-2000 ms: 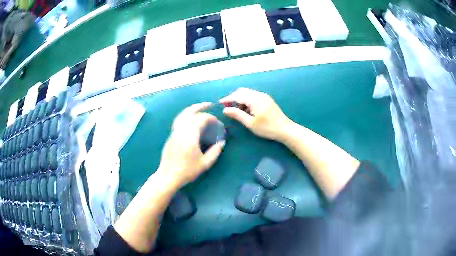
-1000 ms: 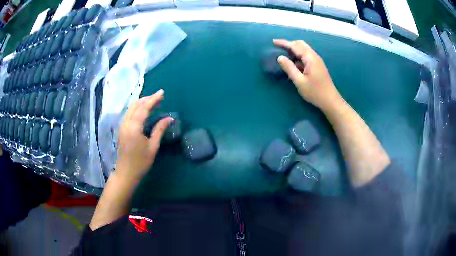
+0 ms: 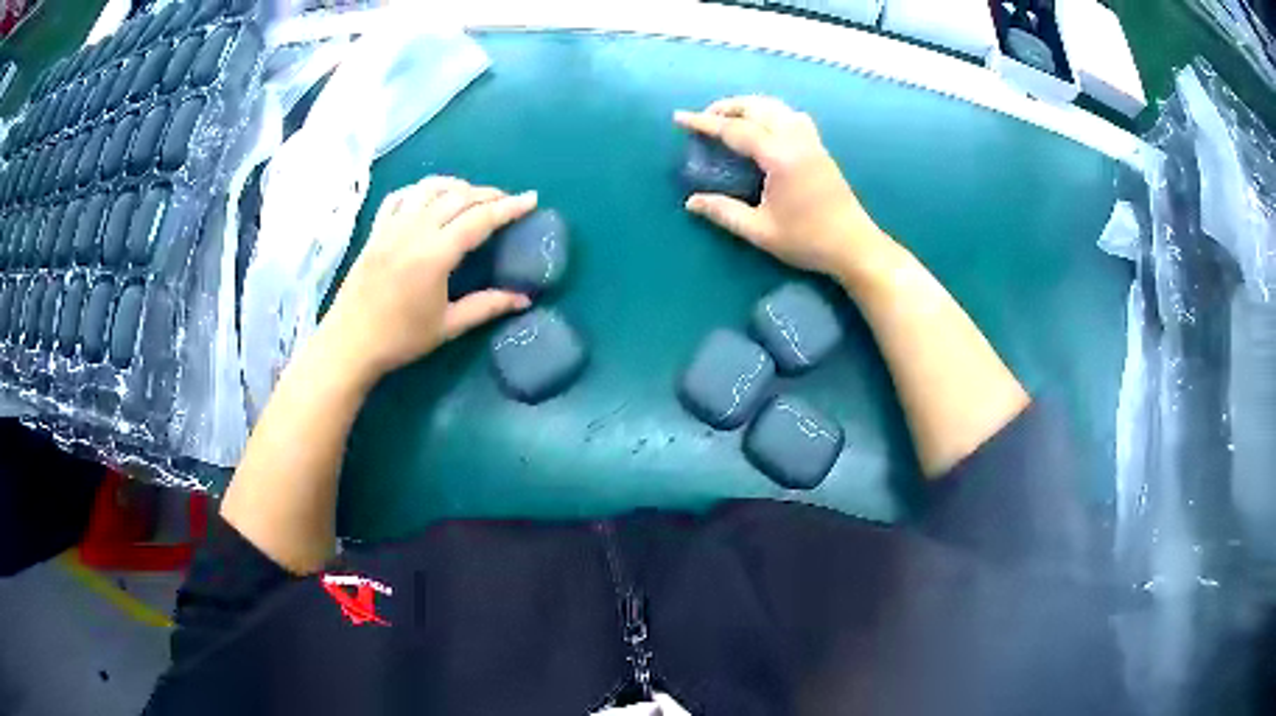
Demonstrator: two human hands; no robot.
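Observation:
My left hand (image 3: 434, 273) has its thumb and fingers around a dark grey-blue charging case (image 3: 533, 252) on the green mat. A second case (image 3: 537, 354) lies just below it. My right hand (image 3: 777, 182) holds another case (image 3: 717, 167) between thumb and fingers, at or just above the mat; the palm hides its right side. Three loose cases lie grouped on the mat below my right hand: an upper one (image 3: 798, 327), a left one (image 3: 726, 378) and a lower one (image 3: 794, 441). Their faces show thin pale lines.
A clear blister tray with rows of cases (image 3: 119, 182) stands at the left, beside a white translucent sheet (image 3: 315, 182). A white rail (image 3: 896, 77) borders the mat (image 3: 616, 126). Beyond it are white boxes, one open (image 3: 1031, 49). Clear plastic (image 3: 1189, 350) lies at the right.
The view has tilted down since the first frame. In the last second my left hand has moved its case to the right, above the loose one. My right hand has shifted slightly left with its case.

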